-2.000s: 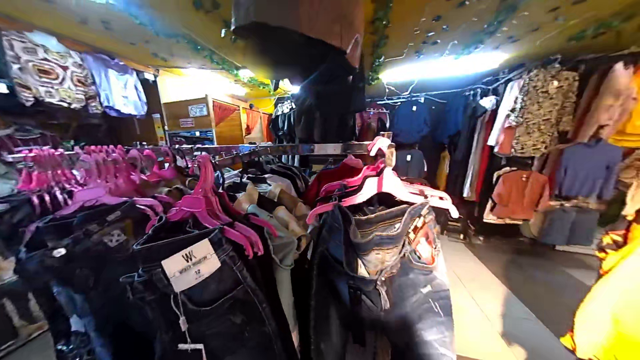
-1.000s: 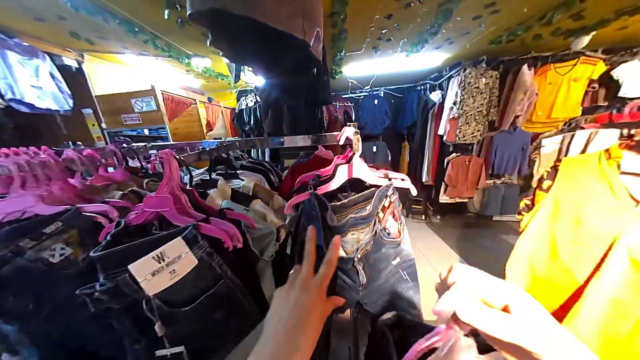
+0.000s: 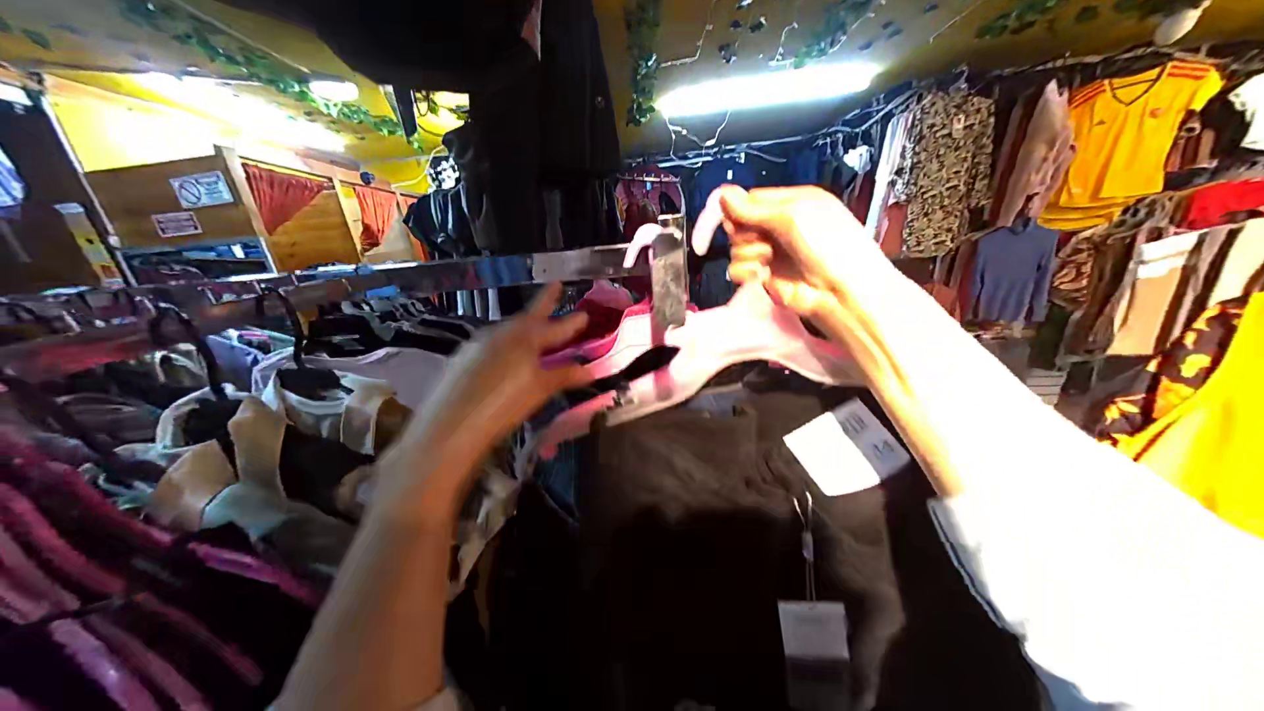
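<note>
My right hand (image 3: 790, 242) grips the neck of a pale pink plastic hanger (image 3: 741, 331), its hook above the fingers, beside the end of the metal rail (image 3: 563, 265). Dark trousers (image 3: 731, 523) with a white waistband label (image 3: 846, 446) and a hanging tag (image 3: 814, 632) are on that hanger. My left hand (image 3: 504, 365), blurred, has its fingers apart and holds nothing; it is just left of the rail's end, near other pink hangers. Another hanger's hook (image 3: 642, 242) rests on the rail by its end stop. The jeans behind are mostly hidden.
Shirts with collars (image 3: 326, 395) hang along the rail to the left, and magenta hangers (image 3: 109, 583) fill the lower left. A yellow garment (image 3: 1210, 444) hangs close at the right. Further back are wall racks with a yellow jersey (image 3: 1131, 128) and a blue top (image 3: 1014, 272).
Both hands have come into view since the first frame. My right hand has risen from the lower right to the rail's end with the hanger, and dark trousers now cover the jeans.
</note>
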